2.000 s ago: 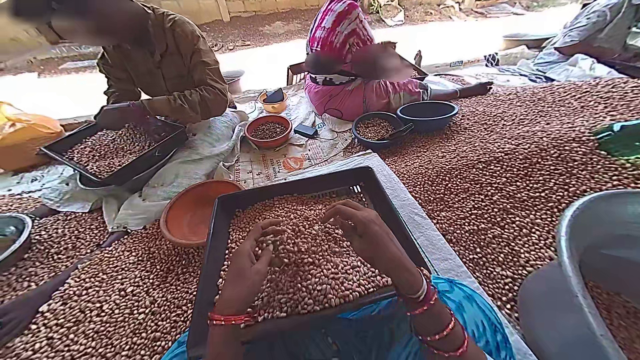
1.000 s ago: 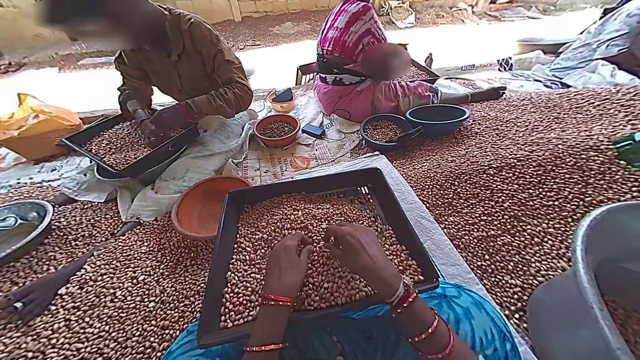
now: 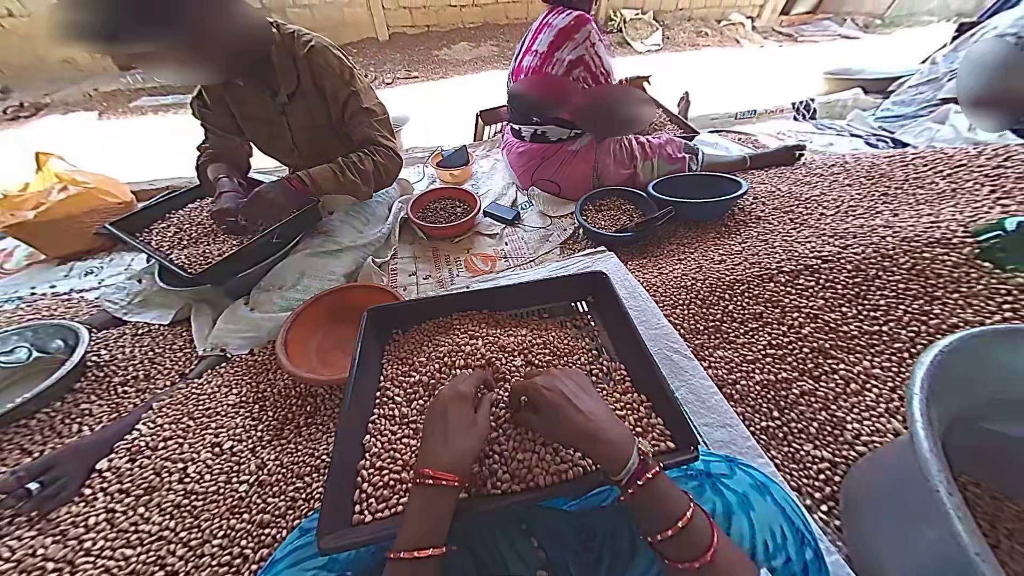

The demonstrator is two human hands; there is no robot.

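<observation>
A black plastic tray (image 3: 648, 360) with a slotted far wall rests on my lap, its floor covered by brown and pale nuts or beans (image 3: 448, 344). My left hand (image 3: 460, 420) is over the middle of the tray with curled fingers against the nuts. Close on its right, my right hand (image 3: 572, 412) has its fingertips bent down among them, a small gap between the two. Whether either hand pinches a nut is hidden by the fingers. Past the tray's far left corner, an orange bowl (image 3: 328, 332) sits tilted on the heap.
Loose nuts (image 3: 800, 296) spread widely on both sides. A large grey metal tub (image 3: 888, 480) stands at the lower right, a metal basin (image 3: 72, 352) at the left. Ahead are a red bowl (image 3: 444, 214) and two dark bowls (image 3: 698, 196). Other people sit nearby; one works over a black tray (image 3: 216, 272).
My hands were raised with spread fingers two seconds ago; they have come down close together onto the nuts. The person at the left has both hands over their tray.
</observation>
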